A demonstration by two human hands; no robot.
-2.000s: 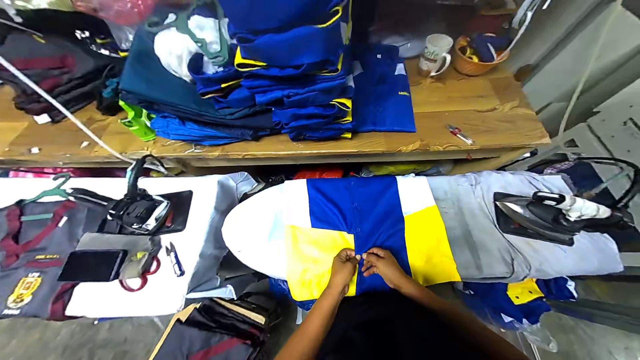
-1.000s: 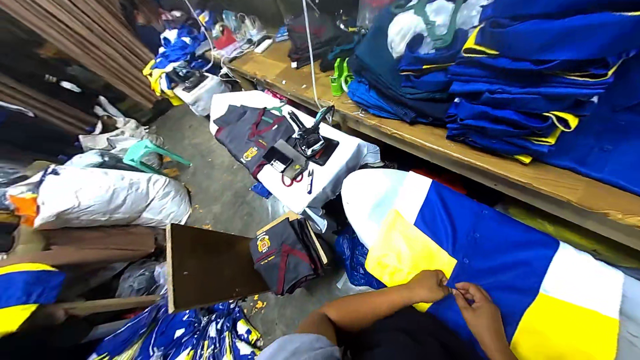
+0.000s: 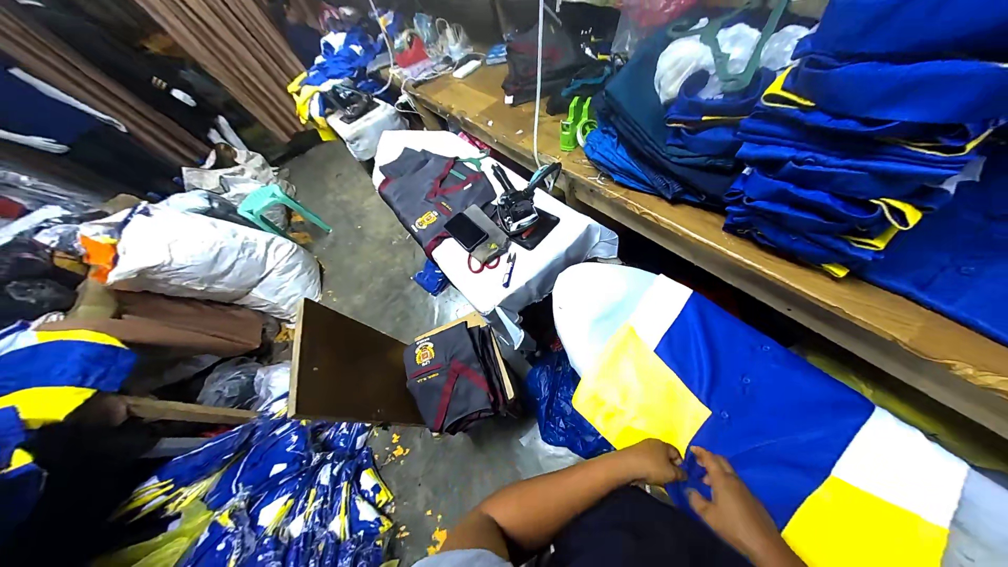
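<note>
A blue, yellow and white garment (image 3: 756,378) lies spread over a padded ironing board (image 3: 579,307). Both hands are at its near edge, close together. My left hand (image 3: 657,462) has its fingers closed on the blue fabric at the edge. Beside it, my right hand (image 3: 720,492) has its thumb and fingers at the same bit of blue cloth, its fingers partly apart; whether it grips the cloth is hard to tell. Small buttons run along the blue panel. The fingertips partly hide the edge between them.
Folded blue garments (image 3: 858,150) are stacked on the wooden bench (image 3: 787,276). A second board (image 3: 504,295) holds an iron (image 3: 517,213), a phone (image 3: 466,233), red-handled scissors (image 3: 482,264) and a grey shirt (image 3: 429,189). Folded grey garments (image 3: 457,378) stand beside a brown panel (image 3: 350,366).
The view has swung far to the left, taking the right-hand iron and the mug out of sight. The hands stay together at the garment's near edge; the right fingers now look more spread.
</note>
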